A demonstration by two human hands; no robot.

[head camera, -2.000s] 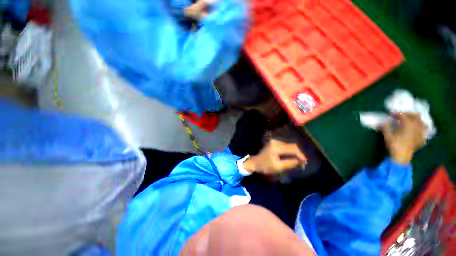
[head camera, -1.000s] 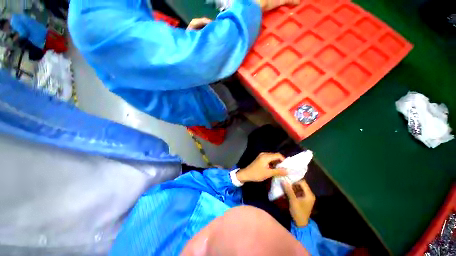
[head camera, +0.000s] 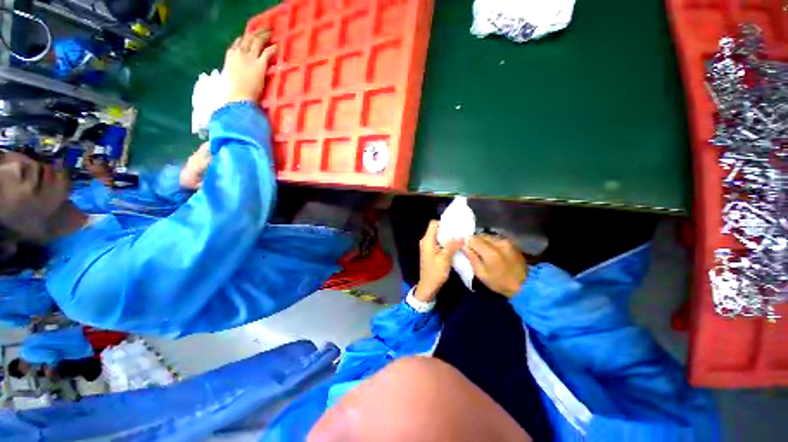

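Observation:
My left hand (head camera: 434, 263) and my right hand (head camera: 496, 263) are together above my lap, just off the bench's front edge. Both grip a white cloth (head camera: 457, 226) that stands up between the fingers. Whatever the cloth may wrap is hidden. A red-orange compartment tray (head camera: 344, 84) lies on the green bench ahead and to the left. One shiny round metal part (head camera: 375, 156) sits in its near right corner pocket. The other pockets that show look empty.
A red-orange tray (head camera: 707, 345) at the right holds a heap of silver parts (head camera: 750, 173). A crumpled white wrap (head camera: 524, 17) lies at the back of the green bench (head camera: 553, 112). A coworker (head camera: 173, 250) in blue sits at left, one hand on the compartment tray.
The view has turned, bringing the heap of parts further into view. My right hand came off the bench at the right and joined my left on the white cloth above my lap.

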